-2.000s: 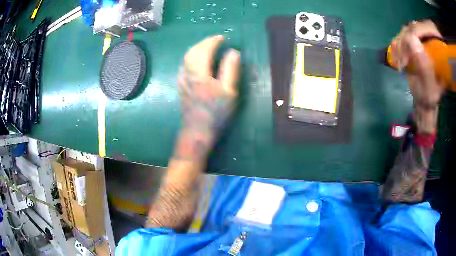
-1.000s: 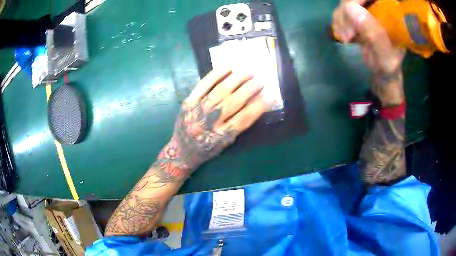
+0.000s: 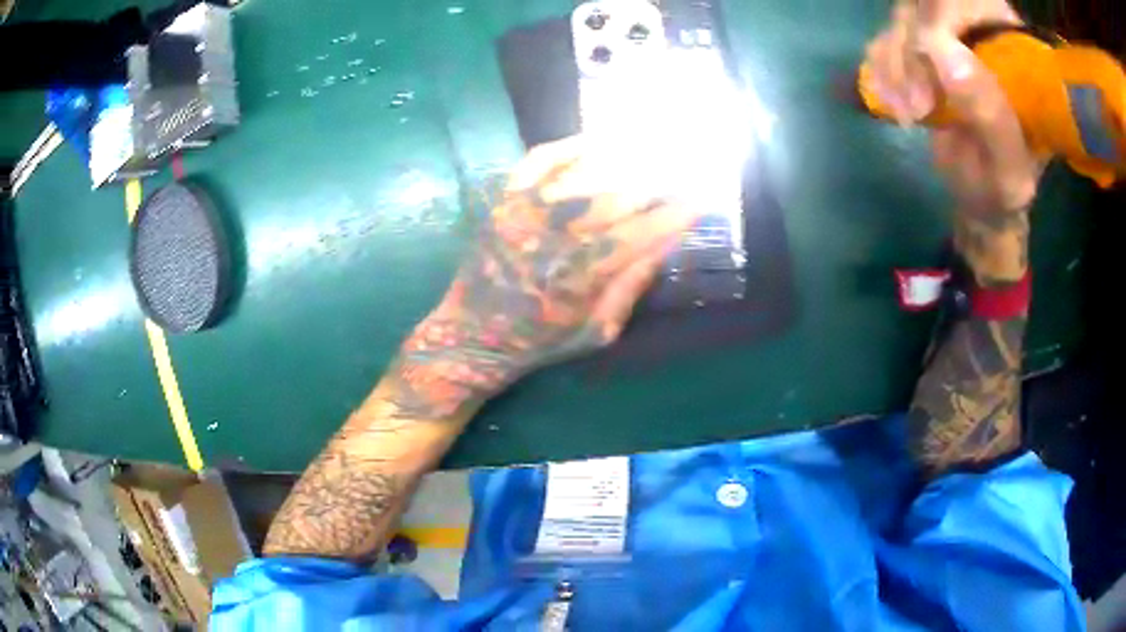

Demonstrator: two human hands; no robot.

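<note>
The phone unit (image 3: 720,266) lies on the black work mat (image 3: 538,87), lenses at the top. A glaring white reflection covers most of its panel. My left hand (image 3: 580,241) lies over the unit's left side and lower part, fingers spread. Its fingertips are lost in the glare, so I cannot tell whether they pinch anything. My right hand (image 3: 963,105) holds the orange electric screwdriver (image 3: 1050,105) at the upper right, away from the unit. The screwdriver's tip is not visible.
The round dark screw tray (image 3: 182,257) stands on the green bench at the left. Behind it is a grey metal fixture (image 3: 185,93) beside blue material. A red wrist strap (image 3: 1000,300) is on my right wrist. A cardboard box (image 3: 185,531) is below the bench edge.
The view has shifted. My left hand has gone from above the bare bench onto the phone unit. The yellow panel seen earlier is now hidden by glare. My right hand still holds the screwdriver.
</note>
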